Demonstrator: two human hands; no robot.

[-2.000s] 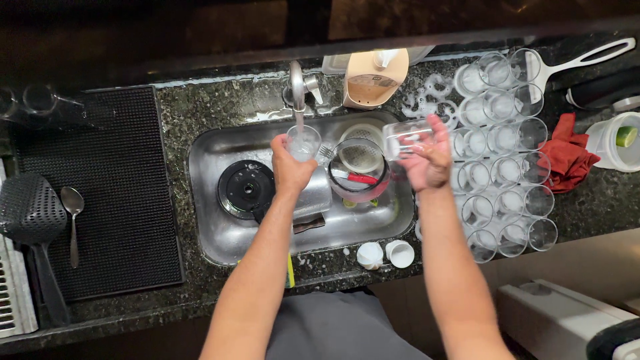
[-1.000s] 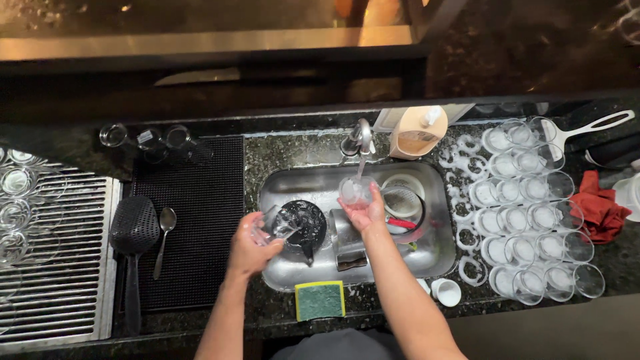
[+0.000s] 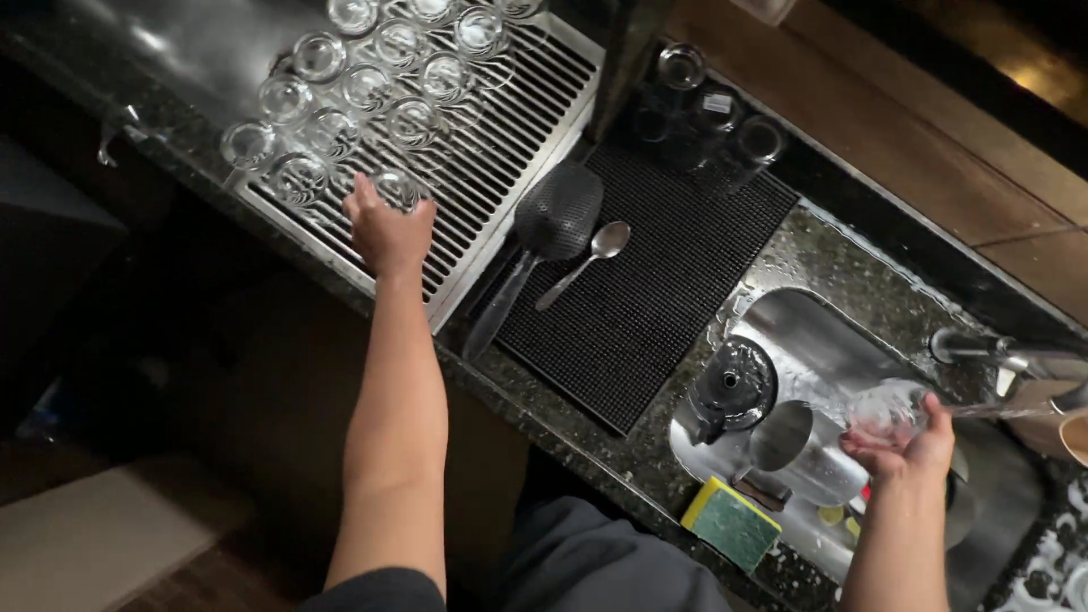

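On the slatted metal drain rack (image 3: 476, 183), my left hand (image 3: 391, 225) grips a clear drinking glass (image 3: 394, 189) at the near end of rows of upturned glasses (image 3: 365, 87). My right hand (image 3: 905, 442) holds another clear glass (image 3: 884, 410) over the steel sink (image 3: 990, 510), beside the stream from the faucet (image 3: 977, 347). Below and left of that hand, a black round lid (image 3: 735, 382) and a metal pitcher (image 3: 807, 450) lie in the sink.
A black rubber mat (image 3: 646, 289) between rack and sink bears a spoon (image 3: 609, 240), a black perforated skimmer (image 3: 559, 208) and several dark glasses (image 3: 756, 140). A green and yellow sponge (image 3: 733, 523) lies on the granite counter's front edge.
My left hand has moved from above the sink to the rack at the left, with its glass. My right hand remains over the sink with a glass. The view has swung left and tilted.
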